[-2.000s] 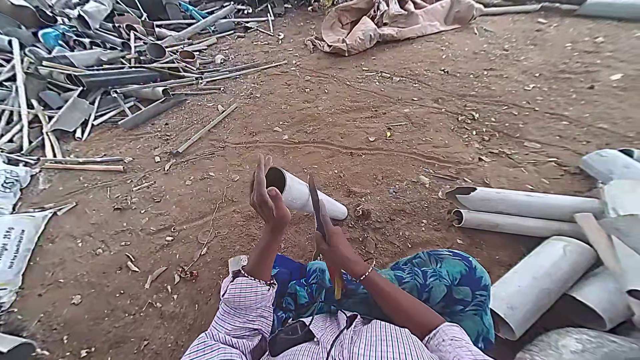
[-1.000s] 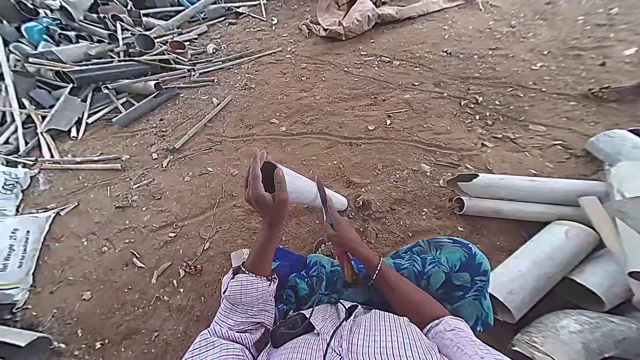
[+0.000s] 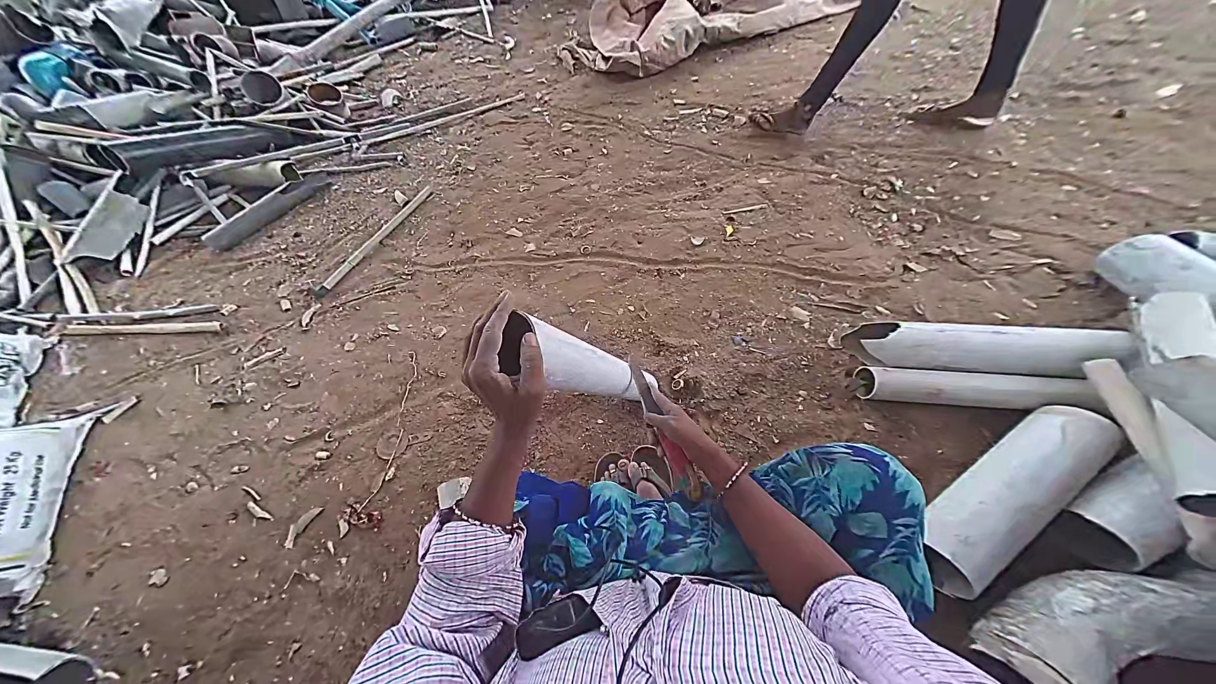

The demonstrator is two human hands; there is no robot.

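A short grey-white pipe piece lies slanted in front of me, its dark open end to the left. My left hand is at that open end, its fingers and thumb around the rim. My right hand grips a knife, whose blade points up and lies close to the pipe's far right end. Part of a red and wooden handle shows below the hand. Whether the blade touches the pipe cannot be told.
Pipes lie stacked at the right. A heap of pipe scraps and sticks fills the upper left, and a white printed sack lies at the left edge. A person's bare legs are at the upper right, near a brown cloth.
Another person's legs have come into view at the upper right. My right hand with the knife has shifted a little along the pipe toward its right end.
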